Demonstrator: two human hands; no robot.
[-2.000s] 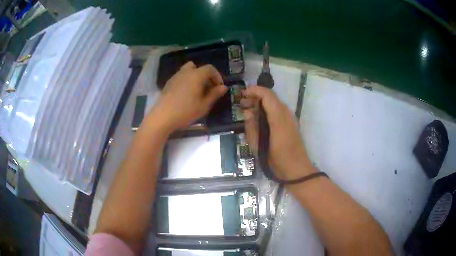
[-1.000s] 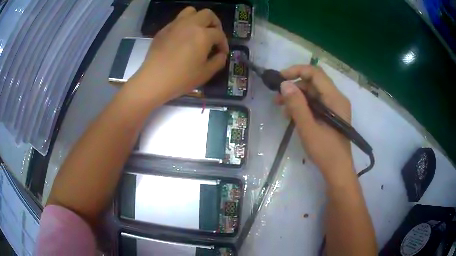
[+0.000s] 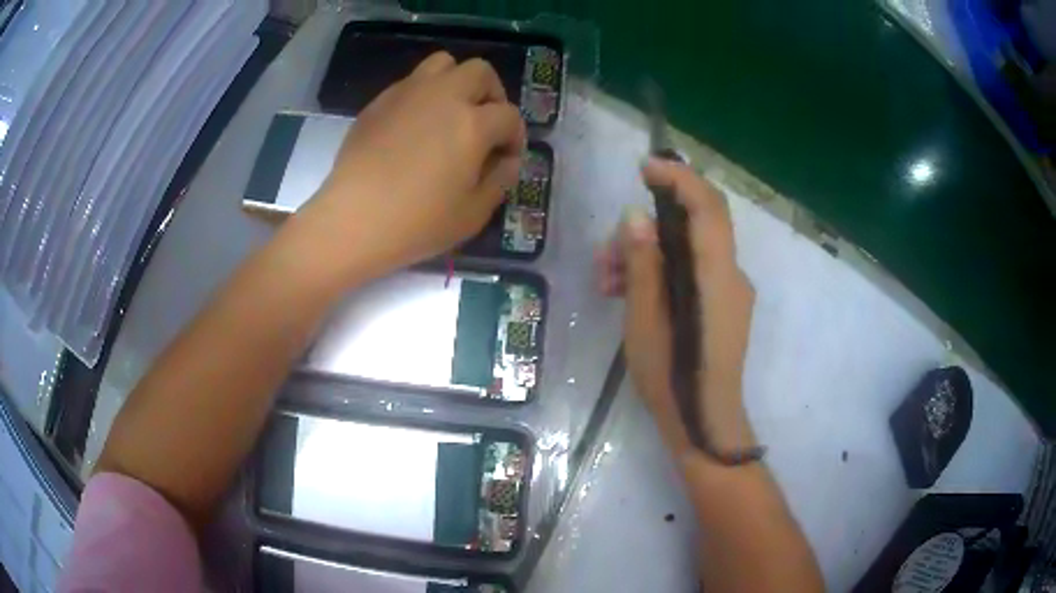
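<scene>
My left hand [image 3: 434, 162] is over the second shell from the top, its fingertips pinched by the circuit board [image 3: 528, 197]; what it holds is hidden. A battery cell [image 3: 307, 162] lies tilted under my left hand and wrist, its left end beyond the shell. A red wire [image 3: 449, 271] shows below the hand. My right hand [image 3: 695, 301] holds the soldering iron [image 3: 681, 290] to the right of the tray, tip up and off the board, slightly blurred. The top shell [image 3: 405, 75] shows a black inside and a board. Lower shells hold silver-white cells [image 3: 388, 330].
A clear blister tray [image 3: 567, 243] holds the shells. White blister trays [image 3: 116, 151] are stacked at the left. The green belt [image 3: 811, 127] runs across the upper right. A black object [image 3: 933, 426] and a black unit [image 3: 950, 550] with a round label-like patch stand at the lower right.
My right hand first brought the iron tip to the second shell's board, then moved it away with the tip up. My left hand stays at that shell. The cell now sticks out farther left.
</scene>
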